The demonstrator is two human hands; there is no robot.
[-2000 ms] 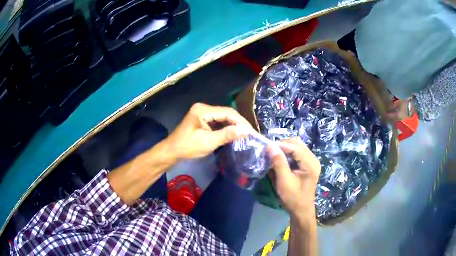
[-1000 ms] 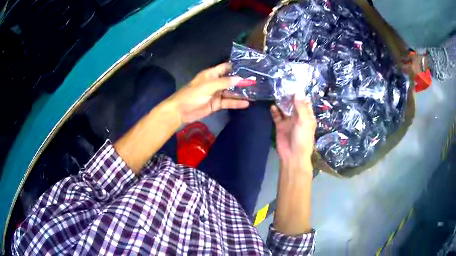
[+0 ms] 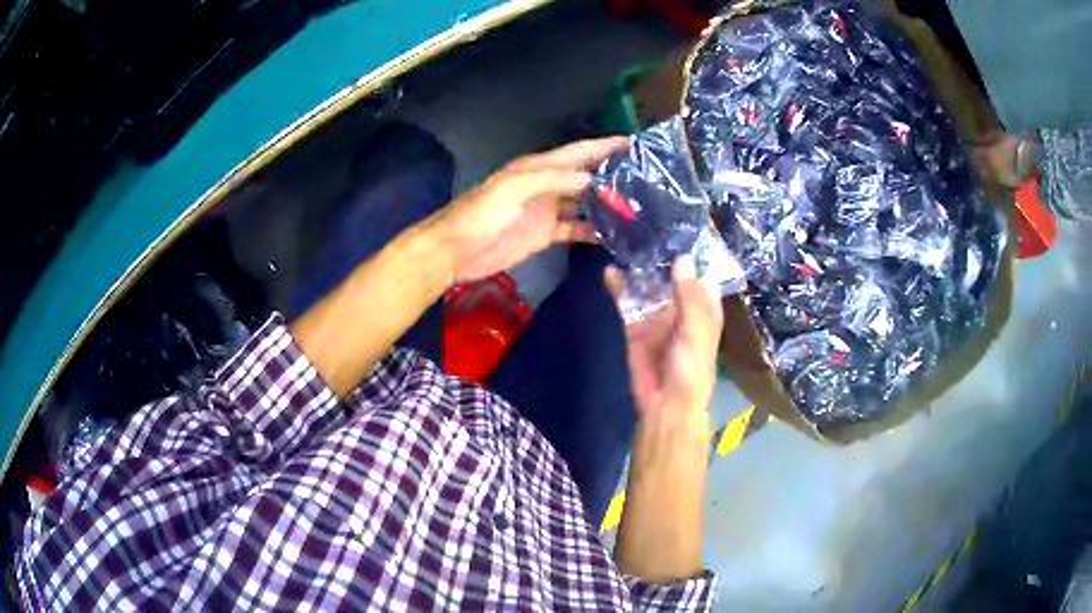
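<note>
A bagged dark part (image 3: 656,218) with a small red bit shows through shiny clear film, in front of the carton's near side. My left hand (image 3: 509,218) holds its left edge, with fingers along the top and side. My right hand (image 3: 673,341) pinches the lower end of the film between thumb and fingers. Loose clear film sticks out at the lower right of the part. The bulk carton (image 3: 880,429) stands to the right, full of similar bagged parts.
The curved green-blue bench (image 3: 180,180) runs along the left, with dark trays (image 3: 72,72) at the upper left. A red stool (image 3: 481,329) is between my legs. Another person's hand (image 3: 1003,156) is at the carton's far right rim, near an orange-red block (image 3: 1033,222).
The bagged part was bunched between my fingertips, then stretched out sideways. Now it is tilted, with my right hand lower on it. The view has shifted, so less of the bench and trays shows.
</note>
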